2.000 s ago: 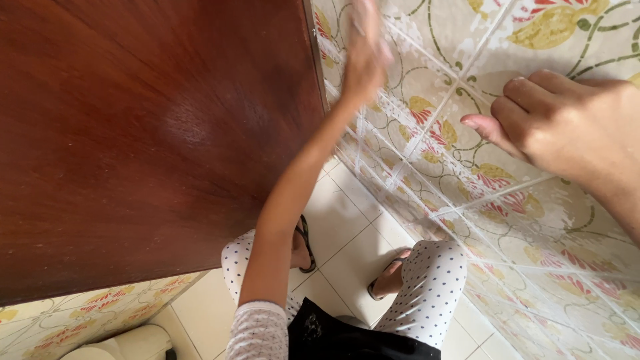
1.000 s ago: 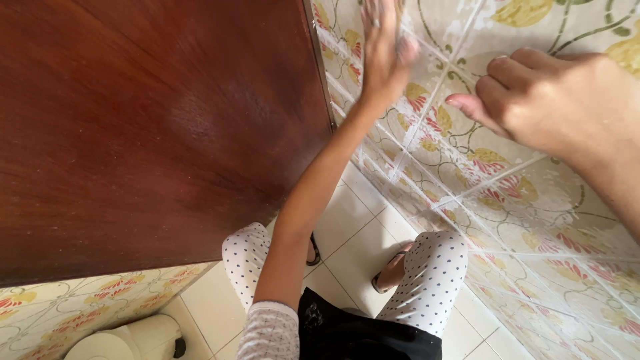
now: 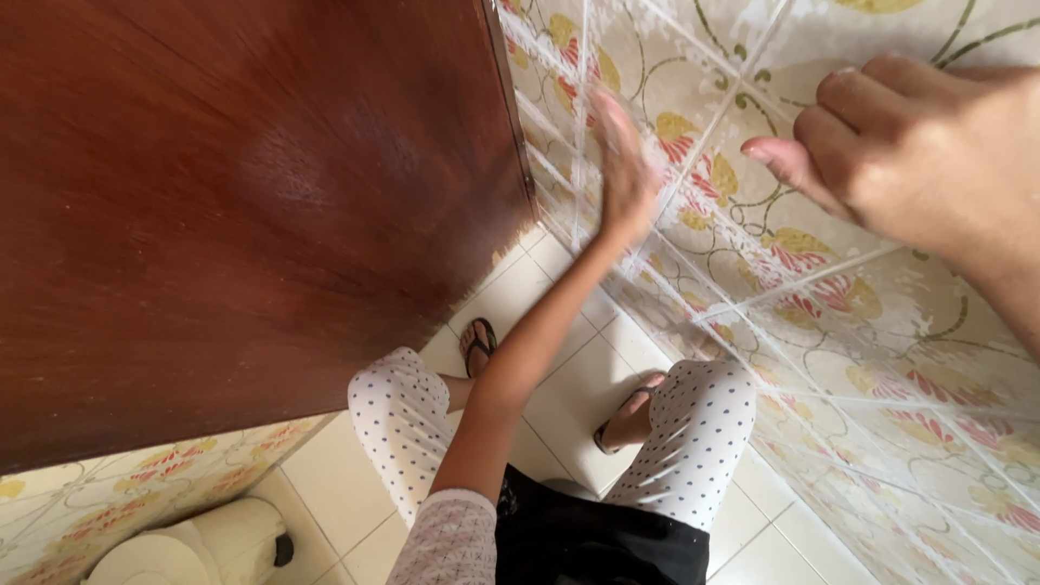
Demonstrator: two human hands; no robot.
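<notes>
A wall of floral tiles (image 3: 821, 203) with white residue smeared over its surface and grout lines fills the right side. My left hand (image 3: 630, 166) is at this wall, near the wooden panel's edge; it is blurred, palm side toward the tiles, with no object visible in it. My right hand (image 3: 877, 138) is at the upper right, close to the tiles, its fingers curled under and its thumb sticking out to the left. Whether anything lies under its fingers is hidden. White residue shows on the thumb.
A dark reddish-brown wooden door or panel (image 3: 244, 203) takes up the left. Below are pale floor tiles (image 3: 569, 382), my feet in flip-flops (image 3: 479, 341) and my legs in dotted trousers. A cream cylindrical container (image 3: 236, 540) lies at the lower left beside another tiled wall.
My left hand has moved down along the tiled wall from near the top edge of the view. My right hand keeps its curled shape near the tiles at the right.
</notes>
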